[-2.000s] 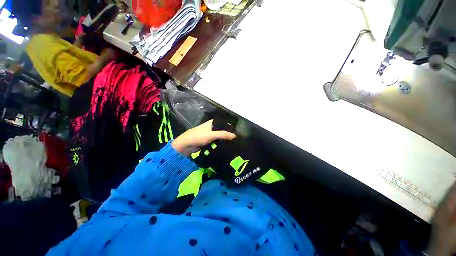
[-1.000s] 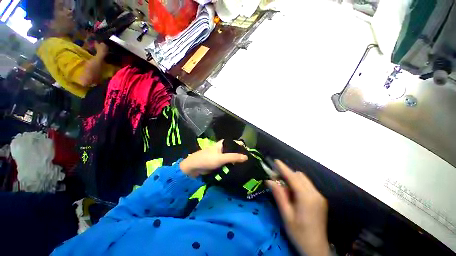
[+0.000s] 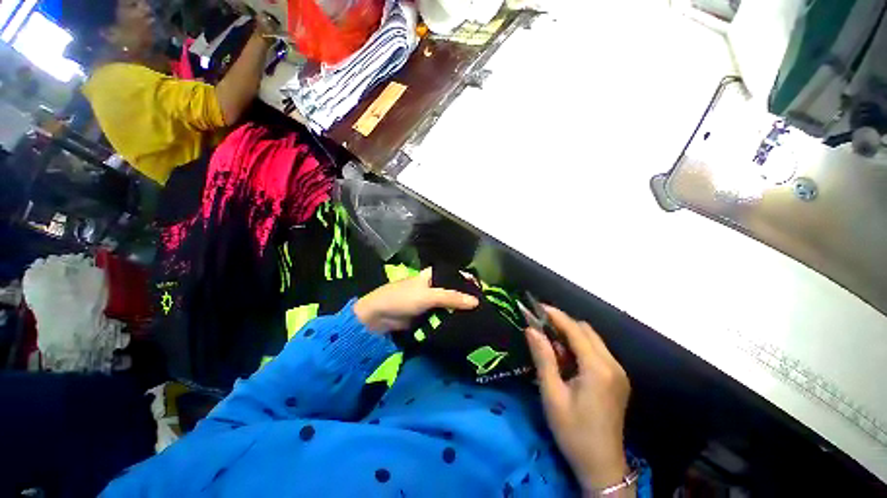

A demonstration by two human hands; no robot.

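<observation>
A black garment panel (image 3: 452, 340) with neon-green stripes and a small green hat logo with white script lies over my lap, below the table's front edge. My left hand (image 3: 413, 300) grips its upper edge, thumb on top, fingers hidden beneath the cloth. My right hand (image 3: 584, 379) holds small thread snips (image 3: 536, 314), blades pointing up-left beside the panel's right side. The snips' handles are mostly hidden in the palm. Whether the blades touch a thread is too small to tell.
The white sewing table (image 3: 603, 146) stands ahead, with the sewing machine (image 3: 836, 68) at upper right. Black-pink garments (image 3: 263, 185), a clear plastic bag (image 3: 379, 214) and folded striped cloth (image 3: 360, 73) lie at left. A person in yellow (image 3: 156, 112) sits at upper left.
My right hand came in from the lower right edge with the snips, then moved slightly at the panel. My left hand still grips the panel. The neighbouring person's arm has moved up.
</observation>
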